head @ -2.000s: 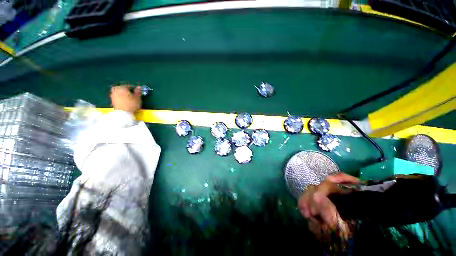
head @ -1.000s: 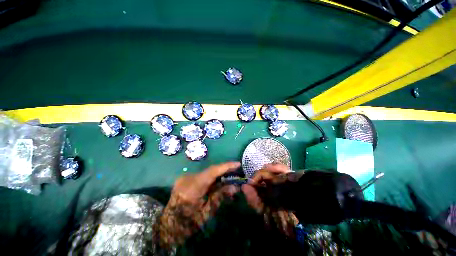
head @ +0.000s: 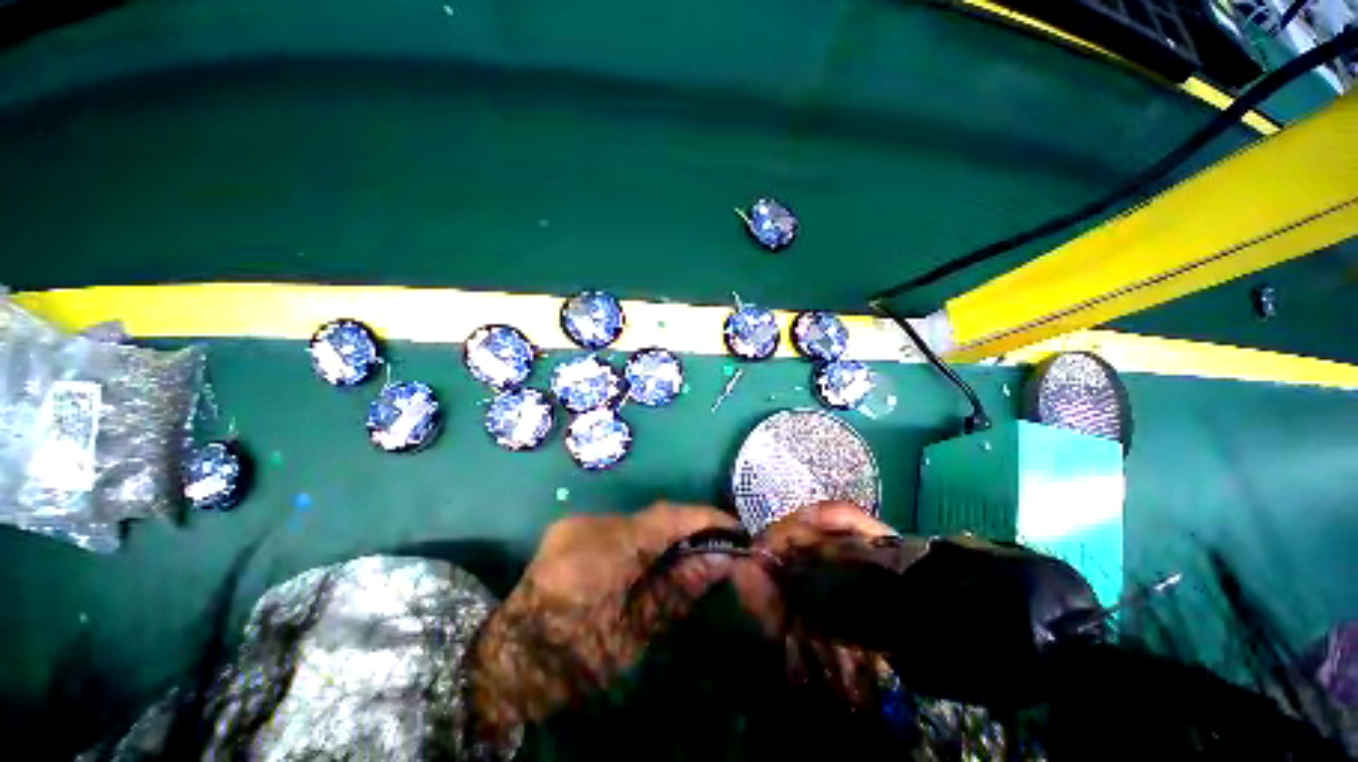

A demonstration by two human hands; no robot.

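Note:
My left hand (head: 596, 596) is at the bottom centre, closed around a dark round module (head: 712, 545), with only its rim showing. My right hand (head: 834, 543) is beside it, touching or nearly so, and holds a thick black electric screwdriver (head: 968, 603) lying to the right. The driver's tip is hidden by the hands. Several round circuit board modules (head: 520, 418) with blue and white faces lie loose on the green surface and on the yellow strip. A round silver grainy dish (head: 806, 474) sits just beyond my right hand.
A pale green box (head: 1028, 484) stands right of the dish, with a second grainy dish (head: 1078, 398) behind it. A crinkly clear bag (head: 104, 432) lies far left beside one module. A yellow post (head: 1162, 231) with a black cable rises at right. One module (head: 772, 223) lies beyond the strip.
My left hand has come back from beyond the strip at left and now holds a module beside my right hand. The view has shifted; in the last second the hands have barely moved.

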